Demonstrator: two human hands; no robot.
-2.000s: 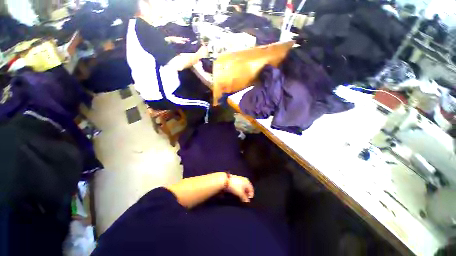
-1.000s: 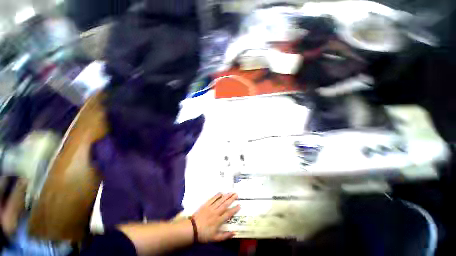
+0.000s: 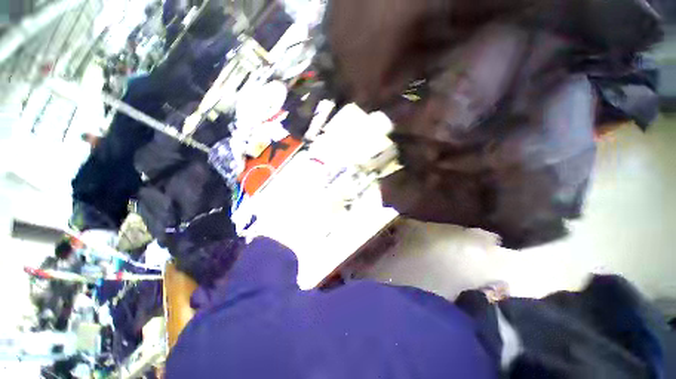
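A large purple-blue cloth shape (image 3: 333,333) fills the bottom centre; I cannot tell if it is my clothing or a garment. Dark cloth with a pale strip (image 3: 585,326) lies at the lower right. A small, blurred skin-toned patch, which looks like my right hand (image 3: 495,292), shows at the upper edge of that cloth; its fingers and grip cannot be made out. My left hand is not in view. A large dark brown-black cloth pile (image 3: 474,141) fills the upper right.
The white machine table (image 3: 289,226) runs diagonally at centre, with an off-white sewing machine (image 3: 359,137) on it. An orange-red item (image 3: 268,164) lies at its far side. A wooden board (image 3: 178,300) and dark garments (image 3: 185,189) are at left. Pale floor (image 3: 445,255) shows at right.
The view has swung and tilted; the table now runs diagonally and the large dark pile has come in at upper right. The left hand that lay on the table has gone out of view.
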